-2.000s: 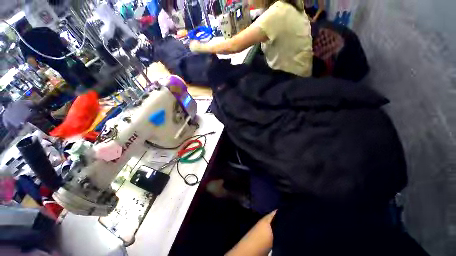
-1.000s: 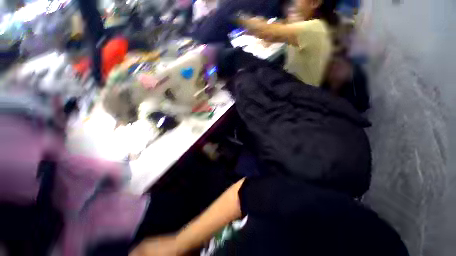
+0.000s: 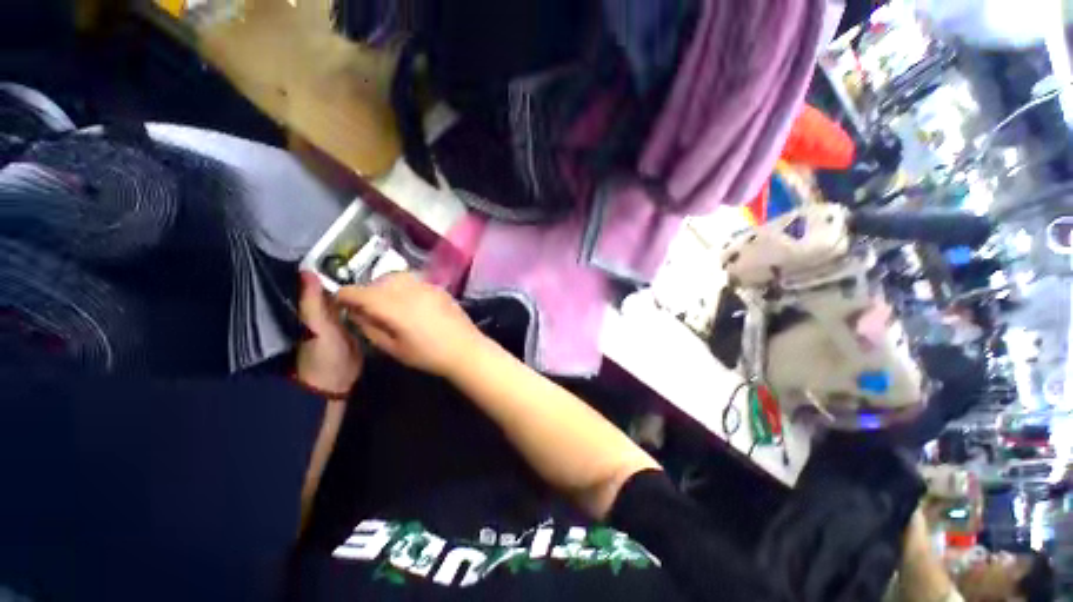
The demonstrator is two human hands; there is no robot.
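A small white open box or drawer [image 3: 344, 233] with small metal and pale items in it is at the table's edge, left of centre. My left hand [image 3: 327, 350], with a red band at the wrist, grips its near corner. My right hand [image 3: 414, 322] is at its near side, fingers bent; whether they hold anything is hidden. Pink panels with grey and black edges [image 3: 553, 282] lie on the table beside the box and hang over its edge.
Dark, pale-edged pieces [image 3: 106, 223] are piled at the left. A pink heap [image 3: 741, 106] stands at top centre. The cream sewing machine [image 3: 824, 341] and red- and green-handled scissors [image 3: 765, 414] are at the right. Another person's arm [image 3: 924, 564] shows at lower right.
The view has swung left and tilted, so the machine is now at the right. Both my hands have come into view at the white box. The black puffy pile is mostly out of view.
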